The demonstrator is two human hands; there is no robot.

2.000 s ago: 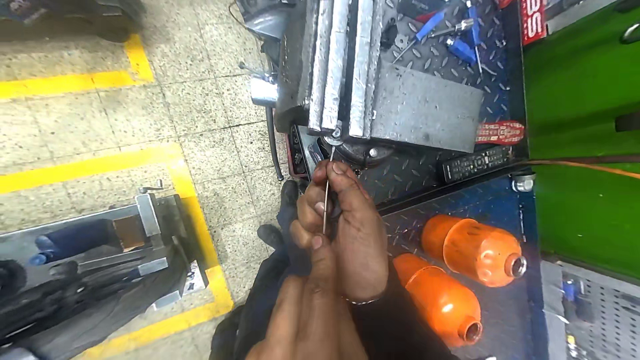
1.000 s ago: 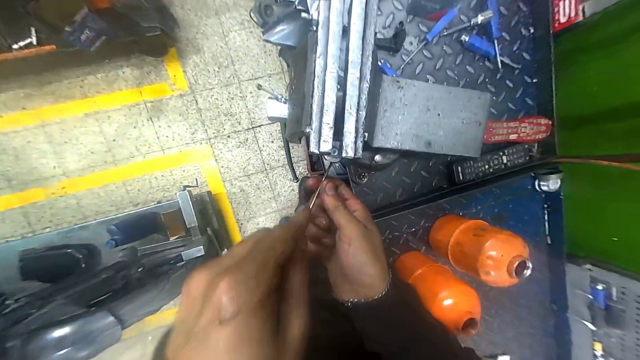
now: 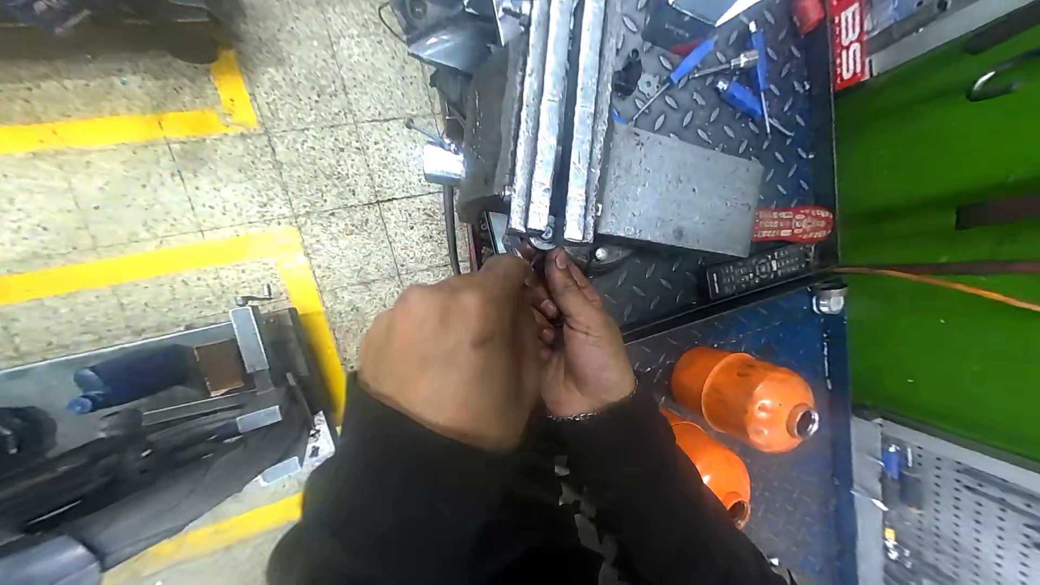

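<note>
My left hand is blurred, its back toward the camera and its fingertips hidden at the near end of the vise jaws. Beside it, touching or nearly touching, my right hand is turned palm up, thumb and fingers curled near the same spot. What either hand holds cannot be seen; the thin metal rod of the earlier frames is hidden. Just above the fingertips, a small round metal part shows at the end of long silver bars, which look like the jaws of a bench vise.
Right of the jaws lies a grey metal block on a diamond-plate bench, with blue-handled screwdrivers, a red remote control and a black one. Orange metal canisters lie lower right. A tray of parts is lower left.
My left hand has come up from the bottom of the view to the vise end, beside my right hand. The thin rod, visible between the hands before, is now out of sight.
</note>
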